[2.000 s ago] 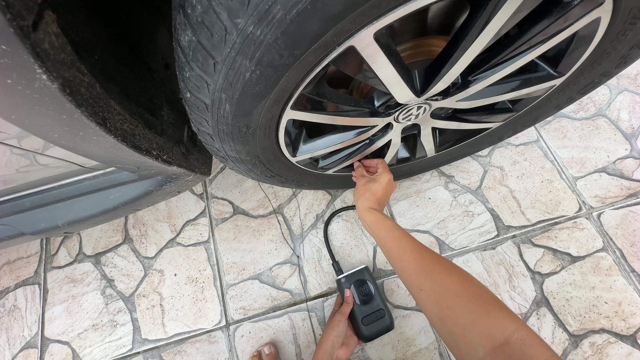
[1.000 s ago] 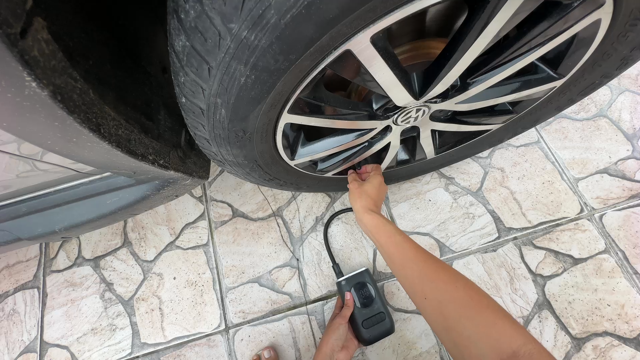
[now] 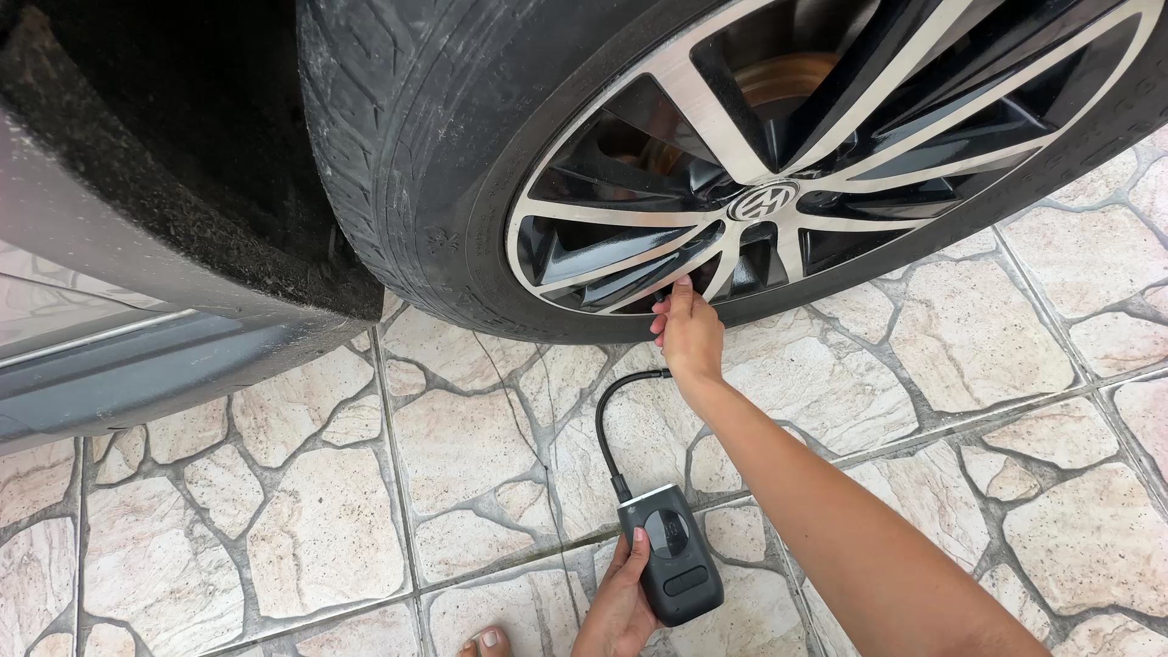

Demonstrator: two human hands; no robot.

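My left hand (image 3: 623, 598) holds a dark grey portable tyre inflator (image 3: 681, 584) low over the tiles, thumb on its face. A black hose (image 3: 604, 408) curves up from the inflator's top, its far end passing by my right wrist. My right hand (image 3: 691, 330) is at the lower rim of the alloy wheel (image 3: 721, 100), thumb and fingers pinched together on a small dark piece (image 3: 661, 295), largely hidden, which could be a valve cap. The black tyre (image 3: 411, 182) surrounds the rim.
Left of the tyre are the dark wheel arch (image 3: 210, 137) and the car's grey lower body panel (image 3: 137, 365). Stone-patterned floor tiles (image 3: 319, 529) lie beneath. Bare toes (image 3: 486, 643) show at the bottom edge. A thin dark line runs over the tiles beside the inflator.
My right hand has turned slightly at the rim, and its fingers have closed in, with a dark piece now showing between them. My left hand and the inflator have stayed in place.
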